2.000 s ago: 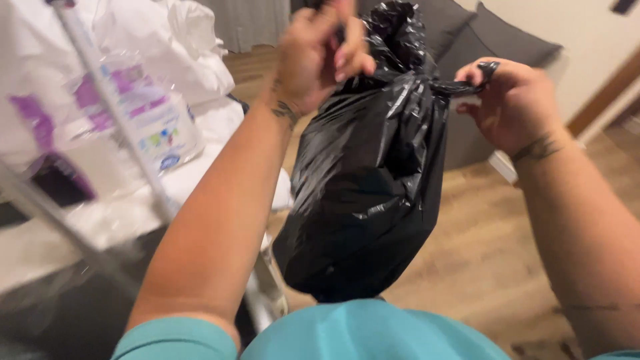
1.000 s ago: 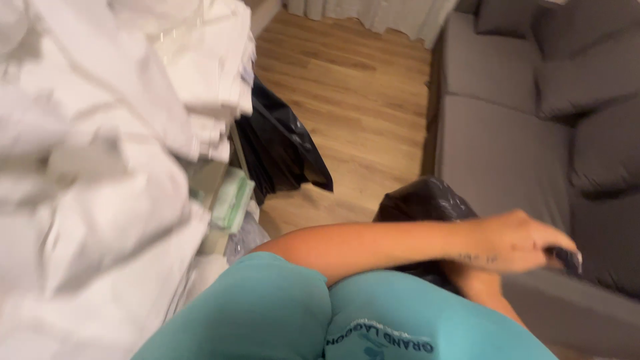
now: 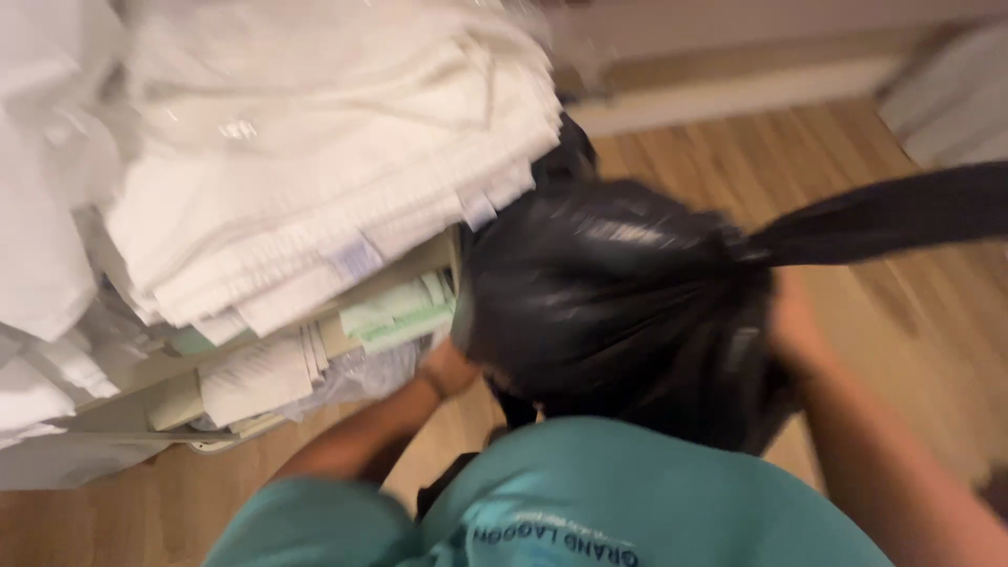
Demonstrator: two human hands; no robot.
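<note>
A full black plastic bag [image 3: 606, 299] hangs between my arms, close in front of my body, with its knotted end pointing right. My left hand [image 3: 455, 368] presses on the bag's lower left side; its fingertips are hidden behind the plastic. On the right side, my right hand [image 3: 787, 315] is against the bag below the knot, blurred and partly covered by it. A long twisted strip of black plastic [image 3: 890, 213] runs from the knot to the right edge of the view. Part of another black bag [image 3: 568, 153] shows behind the full one.
To the left stands a cart shelf [image 3: 173, 378] with a stack of folded white linens [image 3: 339, 173] on top. Below are paper packets [image 3: 260, 378], green and white packets [image 3: 402, 311] and clear plastic [image 3: 362, 370]. Wood floor [image 3: 890, 339] lies to the right, a pale curtain [image 3: 957, 102] at the upper right.
The full bag, low at my right side one second ago, is now lifted in front of me beside the linens, between both hands. The view has swung far from the grey sofa.
</note>
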